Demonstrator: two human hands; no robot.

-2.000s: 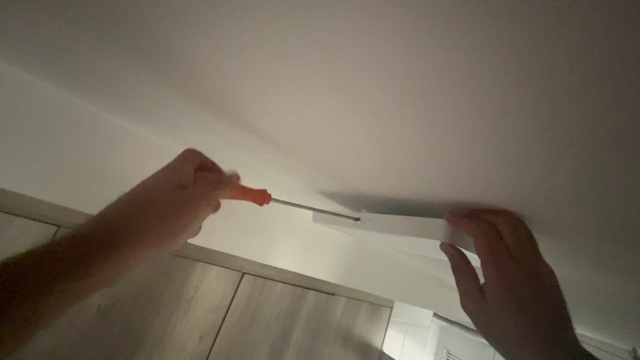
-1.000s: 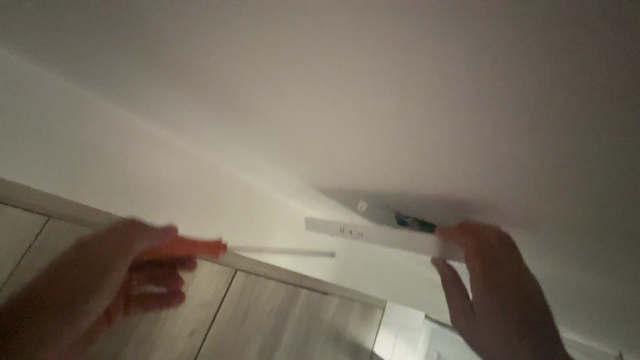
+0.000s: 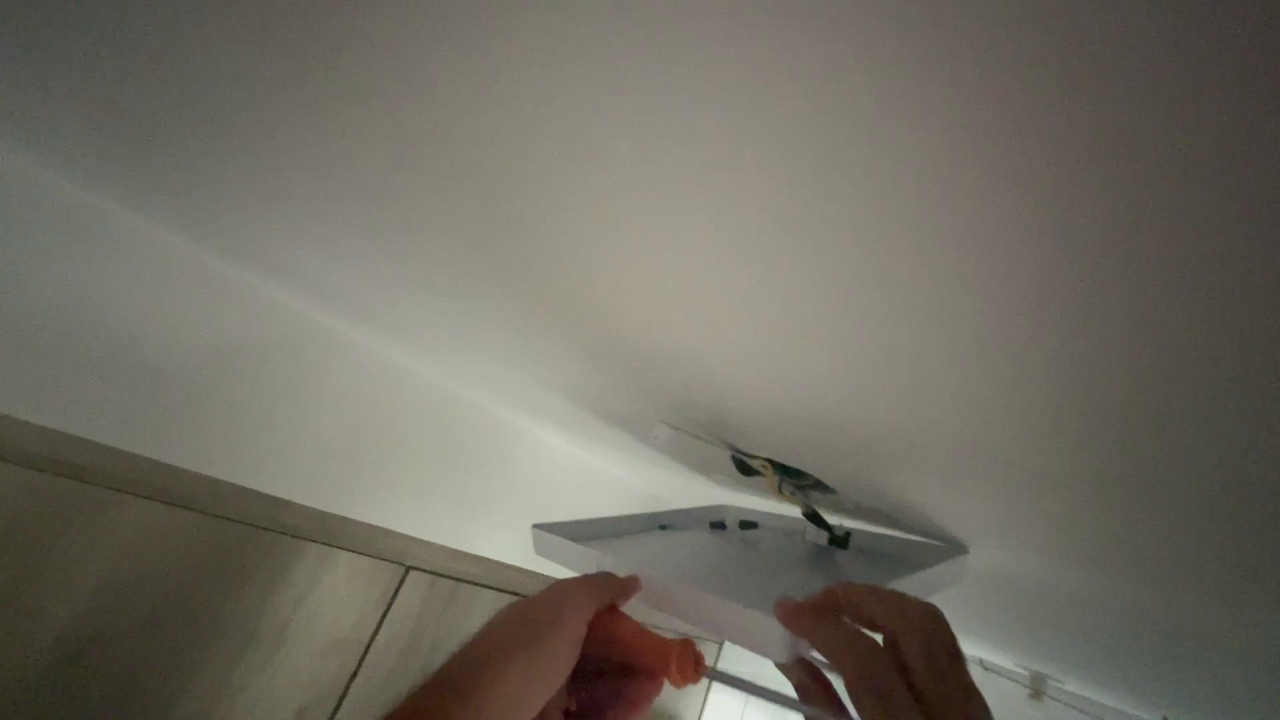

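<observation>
A white square metal-looking housing (image 3: 740,570) hangs tilted below the ceiling, its open inside facing up. Wires (image 3: 790,490) run from a ceiling opening to a terminal block (image 3: 828,537) at the housing's right inner side. My left hand (image 3: 570,640) grips the orange handle of a screwdriver (image 3: 640,645) and has its thumb by the housing's near edge. The screwdriver's shaft points right, and its tip is hidden behind my right hand (image 3: 870,640). The fingers of that hand hold the near right rim of the housing.
A thin white strip or bracket (image 3: 690,440) lies at the ceiling beside the wires. The ceiling (image 3: 700,200) meets a white wall (image 3: 200,360) at the left. Wood-look cabinet fronts (image 3: 180,560) stand below, and white tiles show at the bottom.
The housing, earlier up close to the ceiling, has tipped down, and its inside and wires now show. My left hand with the screwdriver has moved right, to the housing's near edge.
</observation>
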